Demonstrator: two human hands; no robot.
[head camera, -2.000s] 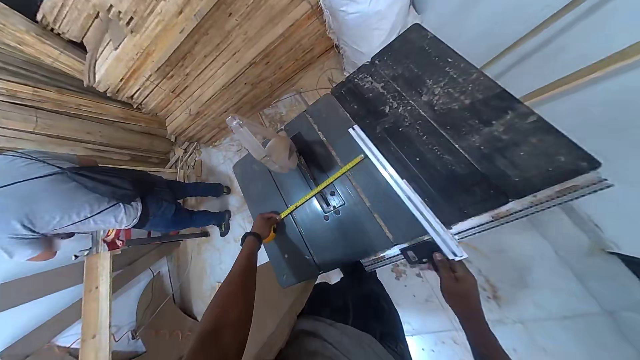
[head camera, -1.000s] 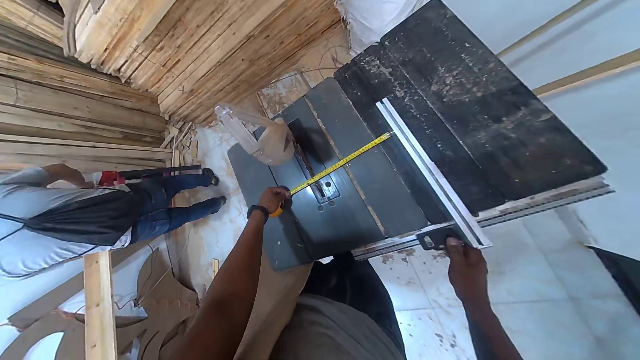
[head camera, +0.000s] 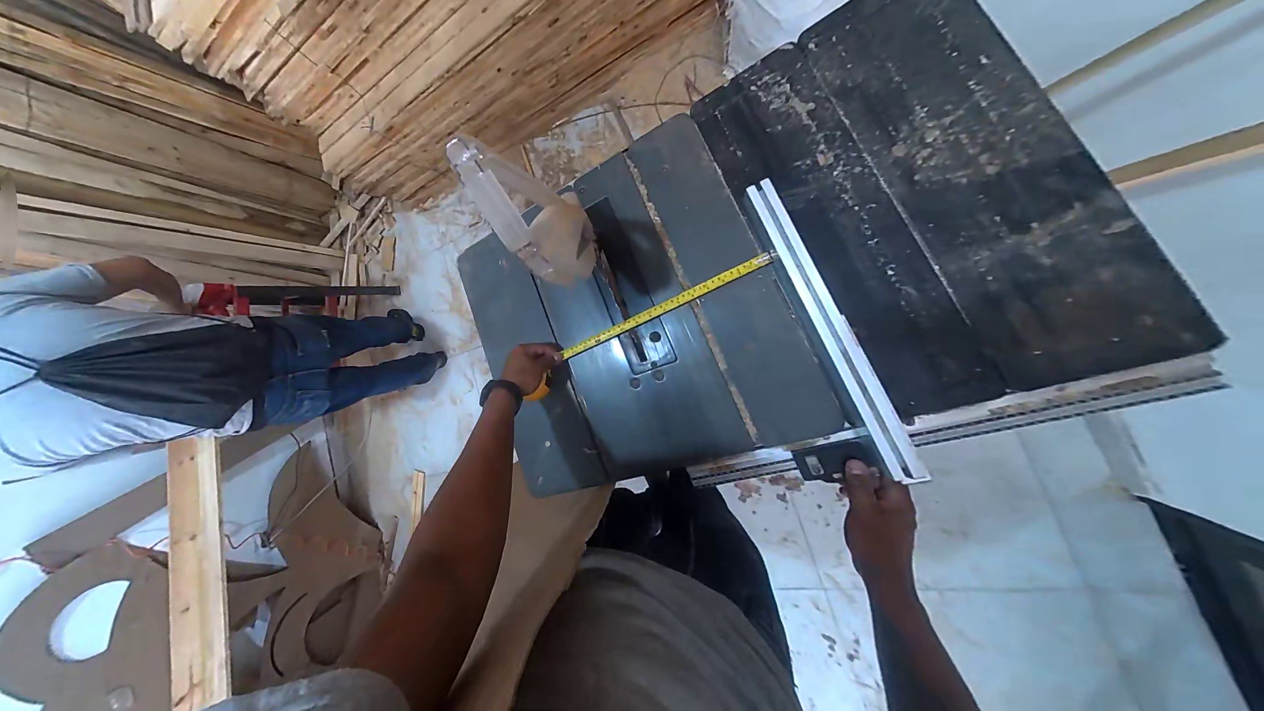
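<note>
A table saw's grey metal top (head camera: 681, 415) lies before me, its blade slot beside a clear plastic blade guard (head camera: 513, 217). My left hand (head camera: 529, 367) grips a yellow tape measure (head camera: 681, 299) over the top's left part. The blade of the tape runs across the slot to an aluminium rip fence (head camera: 834, 331), its end at the fence's near face. My right hand (head camera: 879, 494) holds the fence at its front end, by the black clamp head (head camera: 828, 460) on the front rail (head camera: 1066, 410).
A worn black extension table (head camera: 968, 178) adjoins the saw on the right. Stacked wooden boards (head camera: 474, 79) stand at the back left. Another person (head camera: 148, 365) stands at the left, near a red tool (head camera: 219, 298). A wooden beam (head camera: 197, 573) and cut brown panels (head camera: 326, 553) lie lower left.
The other person's arm, hidden two seconds ago, is now seen bent toward the red tool. The tape measure stays stretched to the fence, with my hands at the same places; the view has shifted somewhat.
</note>
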